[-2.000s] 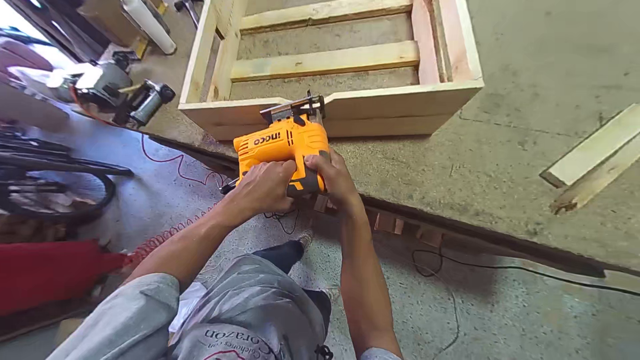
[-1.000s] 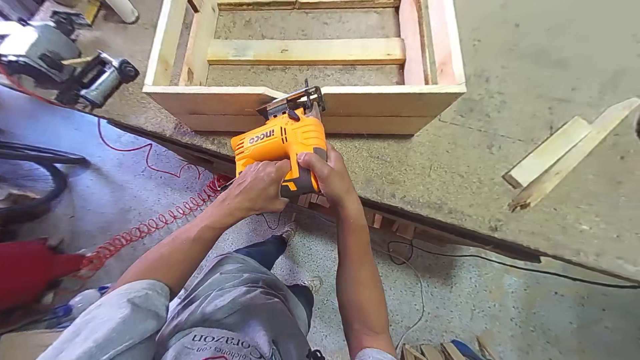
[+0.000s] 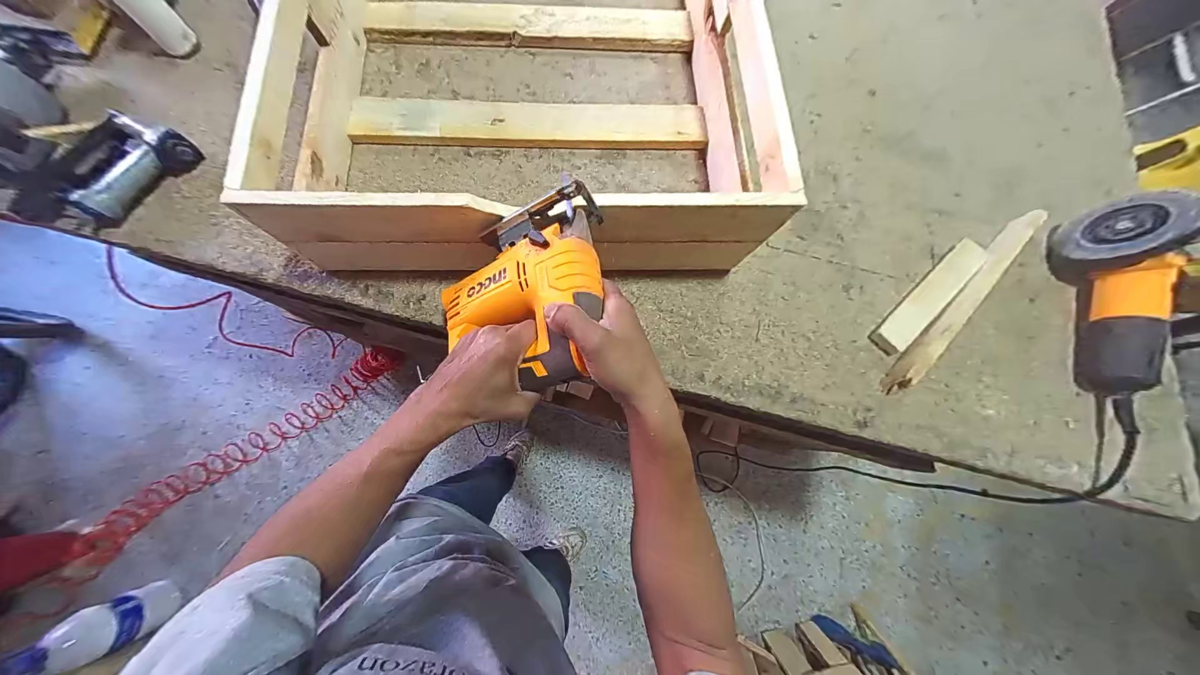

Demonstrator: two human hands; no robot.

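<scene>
Both hands hold an orange and black Ingco jigsaw (image 3: 506, 286) at the front of a wooden crate frame (image 3: 375, 225). My left hand (image 3: 483, 375) wraps the handle from the left, and my right hand (image 3: 609, 342) grips its right side, thumb on top. The saw's metal base plate (image 3: 534, 216) lies tilted at the top edge of the front board, with the blade end near that edge. Left of the saw, the board's top edge slopes down toward it. Slats cross the inside of the frame.
An angle grinder (image 3: 1125, 291) and two wood offcuts (image 3: 937, 291) lie on the workbench (image 3: 806, 328) at right. A metal tool (image 3: 122, 173) stands at left. A coiled red hose (image 3: 253, 445) hangs by the bench edge; a black cable (image 3: 872, 478) runs along the front.
The view has shifted to the right, bringing the angle grinder fully into sight. Both hands stay on the jigsaw, which remains at the front board of the frame.
</scene>
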